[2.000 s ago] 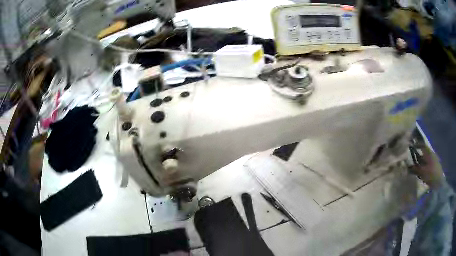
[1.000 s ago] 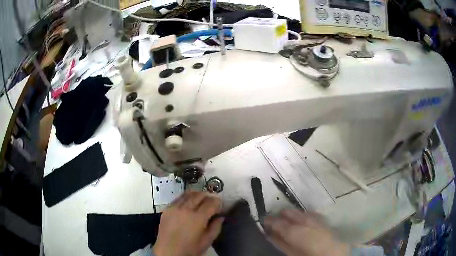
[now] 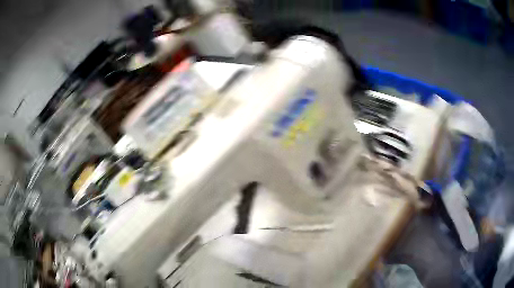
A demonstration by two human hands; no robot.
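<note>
The frame is strongly blurred. The cream-white sewing machine with blue lettering runs from lower left to upper centre. Its needle end is at the lower left, and the needle area is not visible. A white template sheet lies on the table below the machine arm. A dark strip shows behind it under the arm. A thin pale stick lies to the right. Dark pointed snips show at the bottom edge. Neither of my hands can be made out.
The control panel stands behind the machine. Dark-handled scissors lie at the table's right end, near a pale crumpled strip. A bin with a blue rim and pale blue cloth stands beyond the table's brown edge.
The view has swung to the right and blurred. Both hands, which were on the dark fabric piece, are out of sight. The dark pieces at the left have left the picture.
</note>
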